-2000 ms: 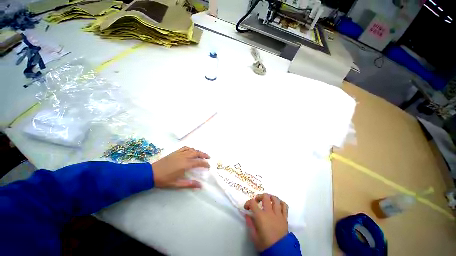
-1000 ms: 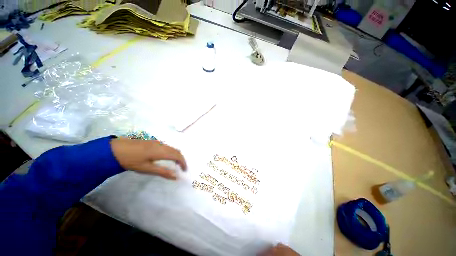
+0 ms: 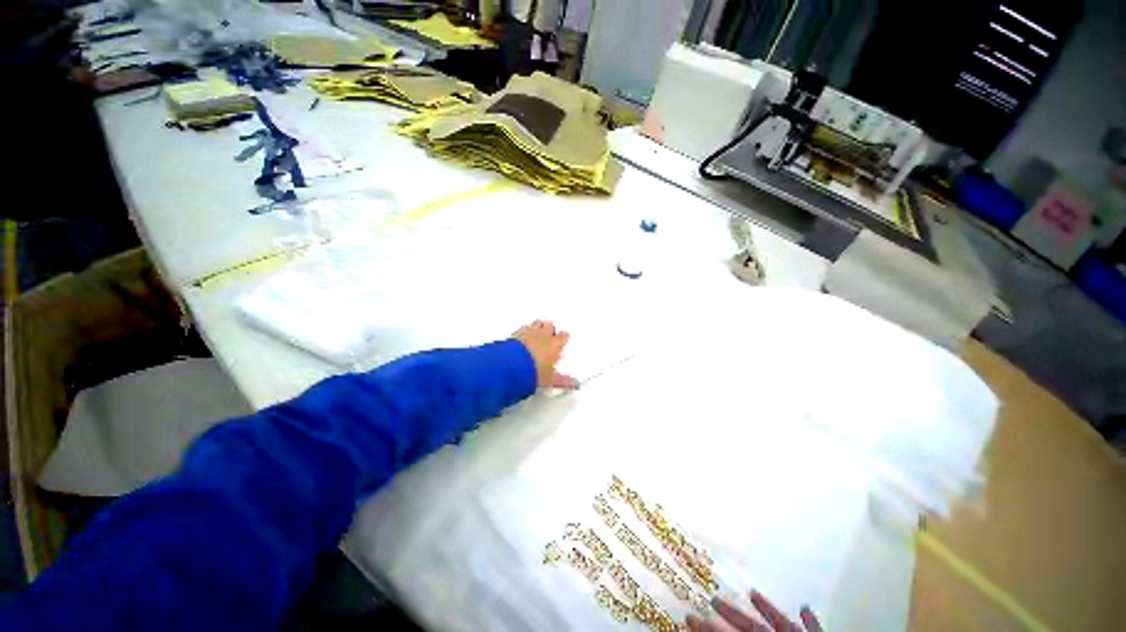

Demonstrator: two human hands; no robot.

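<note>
Small gold metal pieces (image 3: 630,549) lie in several rows on a thin white sheet (image 3: 790,494) in front of me. My left hand (image 3: 547,356) is stretched forward, palm down, at the edge of a flat white folded packet; whether it grips the packet cannot be told. My right hand (image 3: 753,614) is cut off by the bottom edge, its spread fingers at the lower end of the gold rows. The blue and gold pile is hidden behind my left sleeve.
A clear plastic bag with white contents (image 3: 309,309) lies at left. A small white bottle (image 3: 638,249) and a metal clip (image 3: 746,253) stand farther back. White sheets (image 3: 914,395) are heaped at right. Yellow-edged panels (image 3: 531,136), navy strips (image 3: 274,154) and a white machine (image 3: 840,142) are behind.
The view has swung left and up. The fold over the gold rows has opened, showing more rows. My left hand has moved from the near sheet to the packet. The blue tape roll has left view.
</note>
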